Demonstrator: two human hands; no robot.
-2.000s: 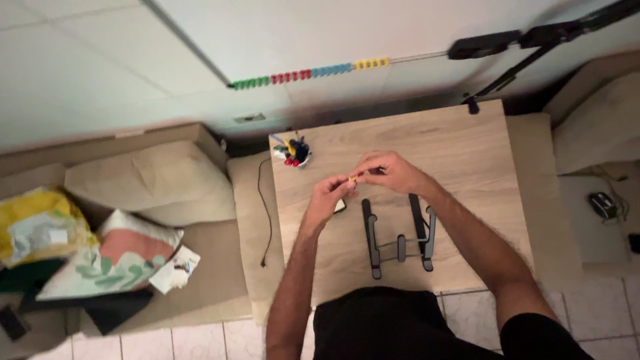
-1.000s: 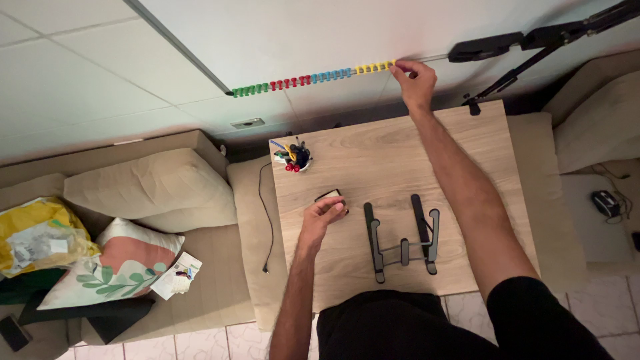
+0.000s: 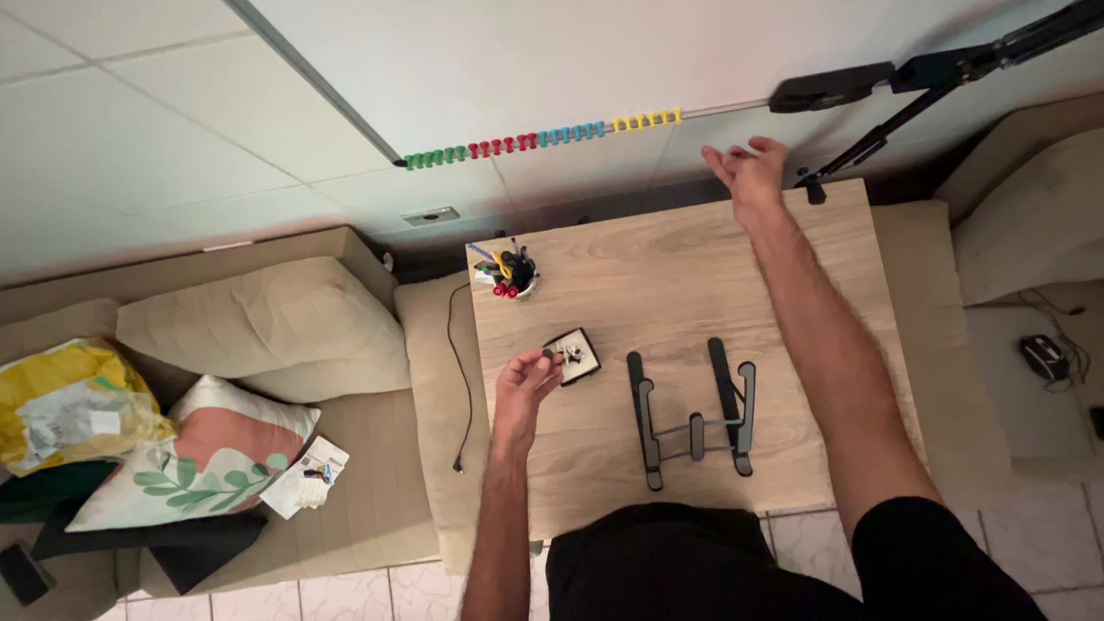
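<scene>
My left hand (image 3: 528,388) pinches a small dark object (image 3: 548,354) at the left edge of a small open box (image 3: 580,355) with a pale inside and small dark pieces. My right hand (image 3: 752,172) is raised past the table's far edge with its fingers apart, holding nothing that I can see. Left of it, push pins in green (image 3: 434,159), red (image 3: 503,147), blue (image 3: 571,134) and yellow (image 3: 647,121) line the whiteboard's lower edge. A dark folding laptop stand (image 3: 695,435) lies on the table between my forearms.
A cup of pens (image 3: 517,274) stands at the far left corner of the wooden table (image 3: 655,259). A black jointed arm (image 3: 897,112) is clamped at the far right corner. A black cable (image 3: 457,379) lies left of the table, near a sofa with cushions (image 3: 267,328).
The two hands were together over the table, then the right hand touched the yellow pins; now it is off them, to their right. The left hand has moved, uncovering more of the small box.
</scene>
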